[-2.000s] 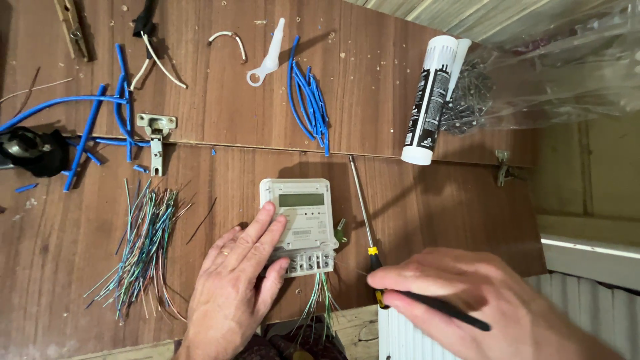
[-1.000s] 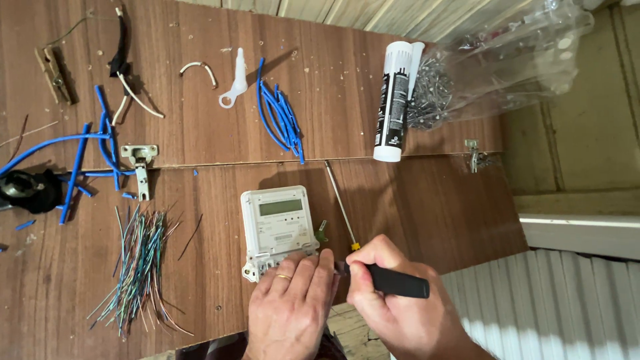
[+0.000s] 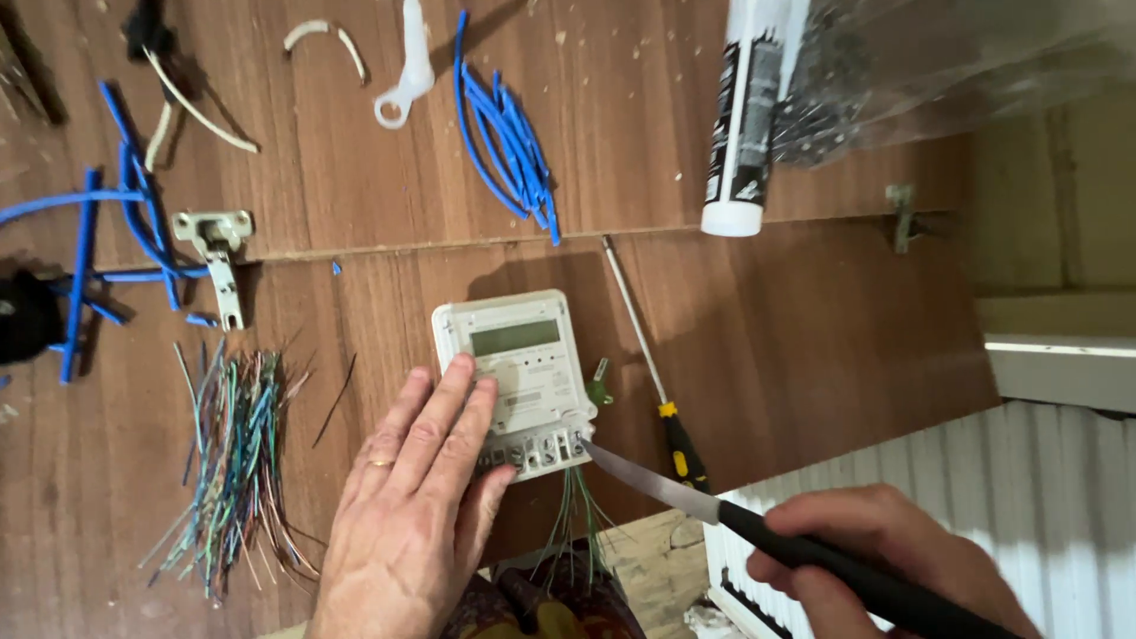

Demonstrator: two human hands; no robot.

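Flat on the left side of a white electricity meter [image 3: 519, 382] rests my left hand [image 3: 413, 497], a ring on one finger. My right hand [image 3: 874, 568] is closed around the black handle of a knife [image 3: 652, 479], whose blade tip is at the rightmost screw terminal on the meter's lower edge. Thin green wires [image 3: 579, 524] hang from below that terminal. A small green part [image 3: 601, 388] lies against the meter's right side. Right of it lies a screwdriver [image 3: 682, 448] with a black and yellow handle.
A bundle of thin coloured wires [image 3: 235, 470] lies left of my left hand. Blue cable pieces [image 3: 510, 142], a metal hinge [image 3: 222, 262], a white nozzle [image 3: 410, 80] and a sealant tube [image 3: 738, 151] lie farther back. A white ribbed radiator [image 3: 976, 497] stands at the right.
One second ago my left hand was at the terminal edge and my right hand close beside it; now my left hand is on the meter's left side and my right hand is farther off to the right.
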